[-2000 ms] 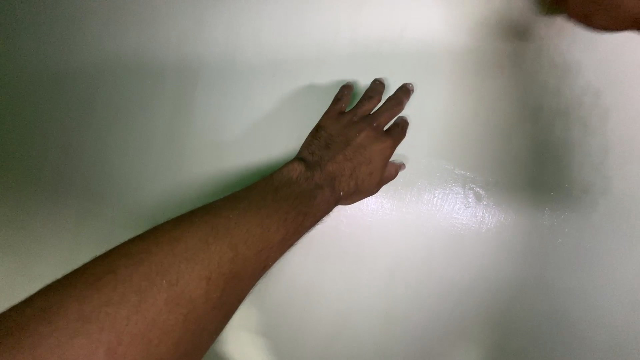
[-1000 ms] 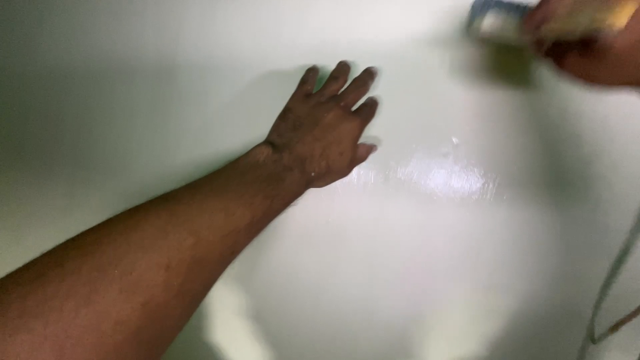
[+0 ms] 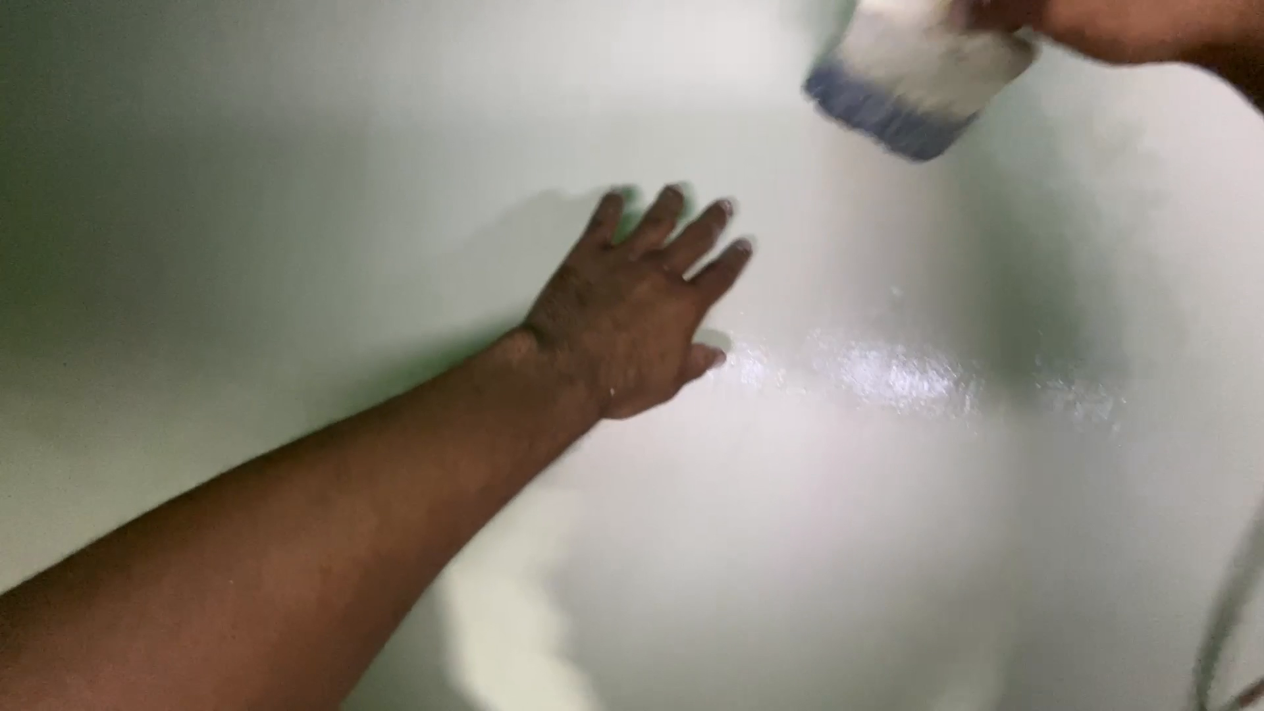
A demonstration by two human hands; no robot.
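Observation:
My left hand (image 3: 642,306) lies with its fingers spread on a smooth, pale, glossy surface (image 3: 770,543), palm toward it and nothing held. At the top right, partly cut off by the frame edge, my right hand (image 3: 1086,25) grips a wide brush (image 3: 913,74) with a pale upper part and dark blue-grey bristle ends. The brush is tilted, its bristles pointing down and to the left, above and to the right of my left hand. Blur hides whether the bristles touch the surface.
A bright, streaky reflection (image 3: 899,375) shines on the surface right of my left hand. Shadows fall across its left and right sides. At the lower right edge hangs a blurred, thin, cord-like thing (image 3: 1224,612).
My right hand, barely in view at first, has come in at the top right with the brush, whose bristles now point down-left. My left hand stays spread on the surface.

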